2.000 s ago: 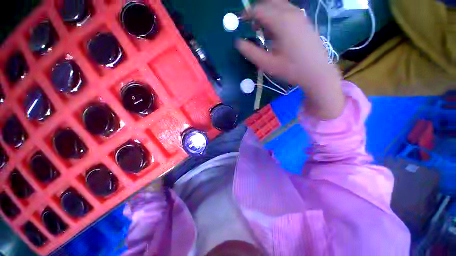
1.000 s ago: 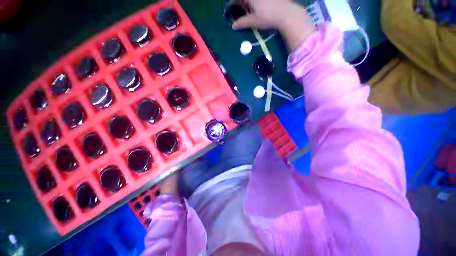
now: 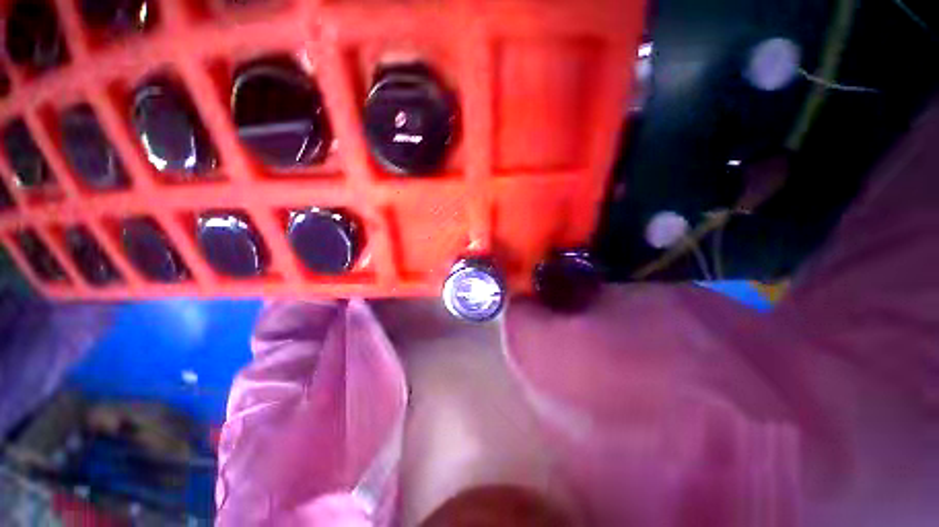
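Note:
A red compartment tray (image 3: pixel 432 232) fills the upper left and centre, with round black smartwatch units in many pockets. One unit (image 3: pixel 409 118) shows small lit figures. A bright-lit unit (image 3: pixel 475 289) and a dark unit (image 3: pixel 566 278) lie at the tray's near edge. Pockets at the right end are empty. Neither of my hands can be seen. My left sleeve ends under the tray's near edge. My right sleeve rises at the right, and its hand is out of the picture.
Two white charging pads (image 3: pixel 773 64) (image 3: pixel 667 230) with thin cables lie on the dark green bench right of the tray. A yellow tape strip (image 3: pixel 821 91) runs beside them. Blue floor (image 3: pixel 170 355) shows at the lower left, with blurred dark items below it.
The view has moved closer to the tray, which looks larger and higher. My right hand, earlier by the charging pads with a dark unit, has left the picture. The blurred right sleeve is nearer.

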